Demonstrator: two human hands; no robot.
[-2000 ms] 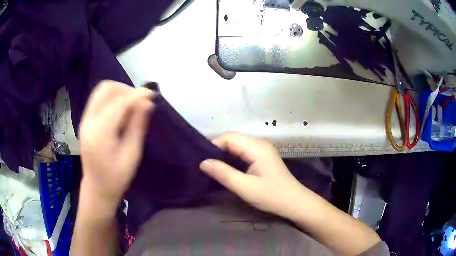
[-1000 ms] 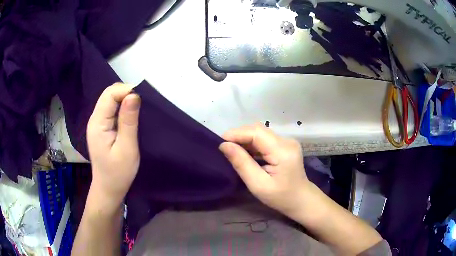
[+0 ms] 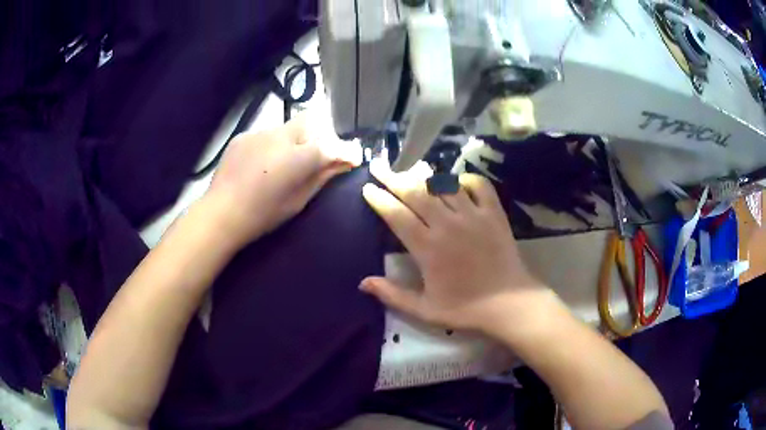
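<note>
A dark purple garment panel lies from the needle area down over the front table edge. My left hand pinches the panel's upper edge just left of the presser foot. My right hand lies spread, its fingertips on the cloth close to the foot and its thumb apart, near the panel's right edge. The white sewing machine head is above both hands. The needle and the exact stitching point are too small to tell. A small dark block shows at my right fingers.
Dark offcuts lie under the machine arm. Scissors with orange-yellow and red handles and a blue tray with a clear bottle are at the right. More dark cloth covers the left. A black cord lies behind my left hand.
The view has shifted so the machine head shows. Both hands have moved up from near the front edge to the presser foot with the panel. My right hand has changed from pinching to lying spread.
</note>
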